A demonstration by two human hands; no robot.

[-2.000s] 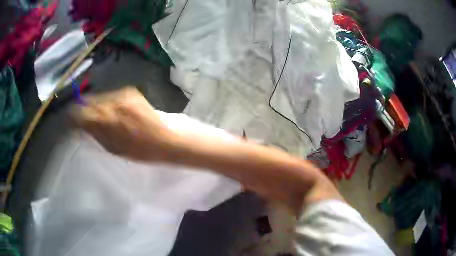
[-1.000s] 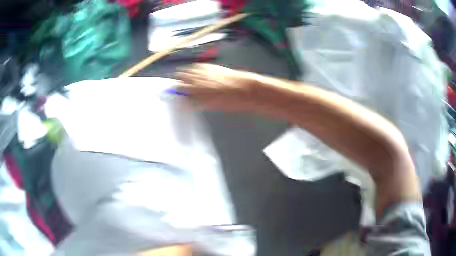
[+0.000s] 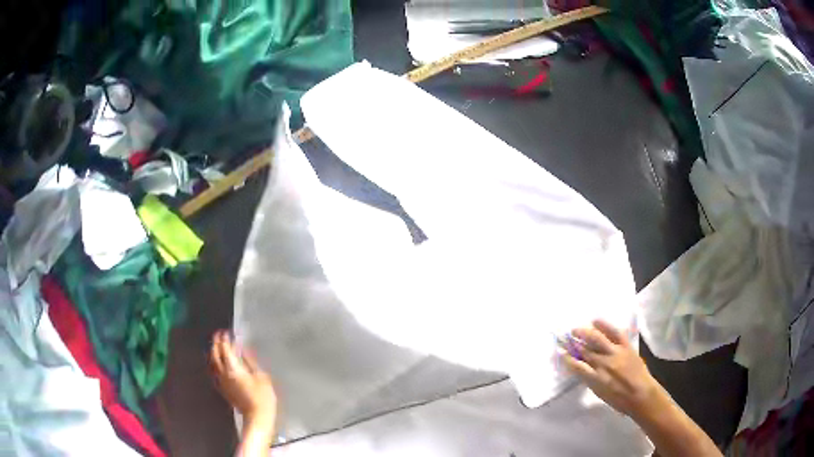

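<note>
A white garment (image 3: 446,294) lies spread in front of me. Its upper layer is partly folded, with a gap showing the dark tabletop. A thin dark line (image 3: 393,411) runs along its lower part. My left hand (image 3: 241,379) is at the garment's left edge, fingers touching the cloth; whether they pinch it is unclear. My right hand (image 3: 607,361) is at the lower right of the garment, fingers bent over the cloth. A small blue-violet part of the marking pen (image 3: 571,346) shows at its fingers; the rest is hidden.
A long tan ruler (image 3: 509,38) runs partly under the garment across the dark tabletop (image 3: 571,116). Green cloth (image 3: 277,45), a lime scrap (image 3: 170,230), red strips and white pieces lie at the left and back. More white garments (image 3: 759,161) lie at the right.
The view has turned left. My right hand has moved from the garment's far part to its lower right. My left hand has come into view at the left edge. The cloth's upper layer has shifted.
</note>
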